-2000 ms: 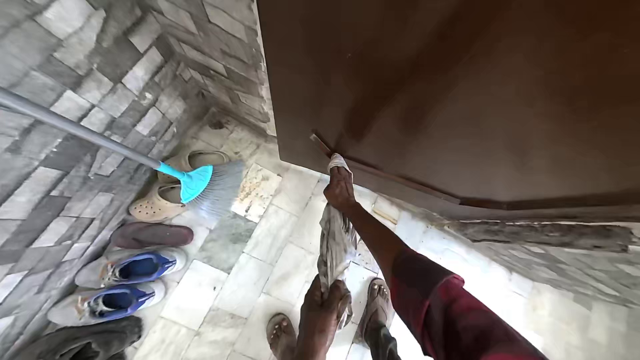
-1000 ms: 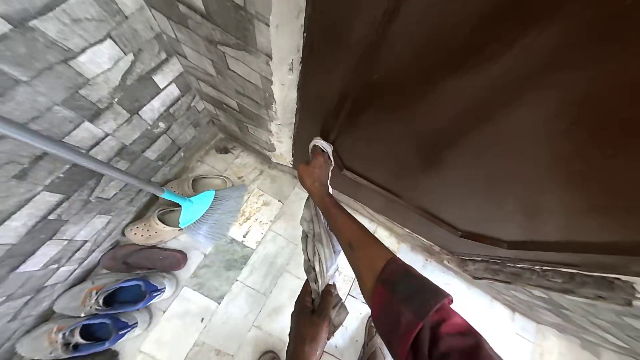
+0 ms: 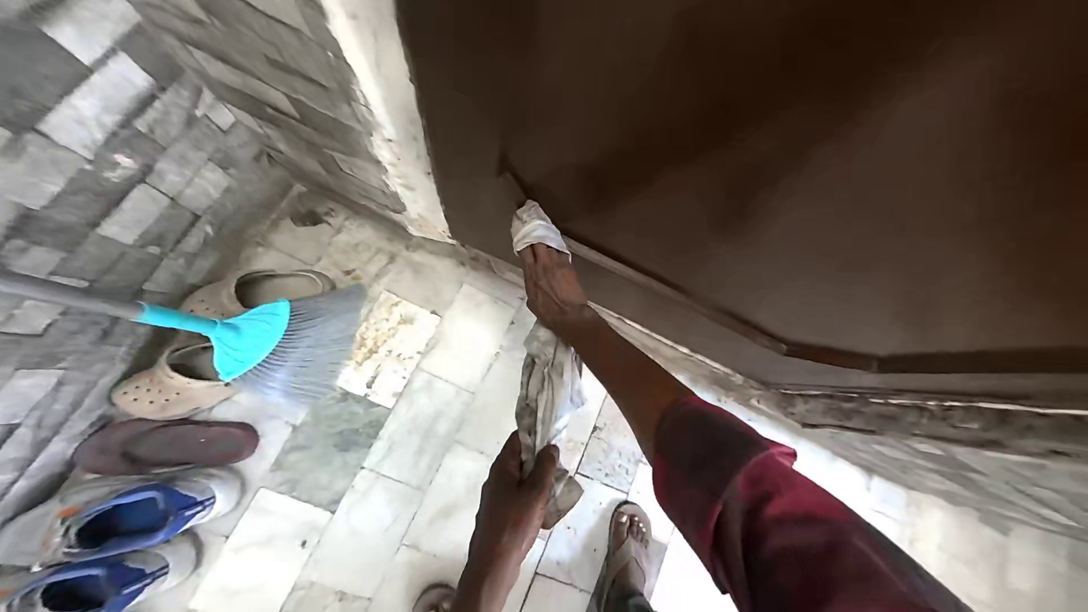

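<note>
My right hand [image 3: 554, 285] presses one end of a pale cloth [image 3: 548, 391], wrapped over its fingertips, against the raised moulding near the lower edge of a dark brown door [image 3: 807, 170]. The cloth hangs down from that hand in a twisted length. Below it, my left hand [image 3: 514, 493] grips the cloth's lower part between thumb and fingers, above the tiled floor. A dark red sleeve covers my right upper arm.
A broom with a turquoise head [image 3: 255, 340] leans at the left over beige clogs [image 3: 170, 387]. A dark slipper [image 3: 166, 446] and blue-lined sneakers [image 3: 127, 518] stand along the stone-tiled wall [image 3: 102, 187]. My sandalled foot [image 3: 627, 544] is on the floor tiles [image 3: 425, 425].
My right hand with the cloth has moved down along the door's moulding, away from its corner, since a second ago. Both hands still hold the cloth.
</note>
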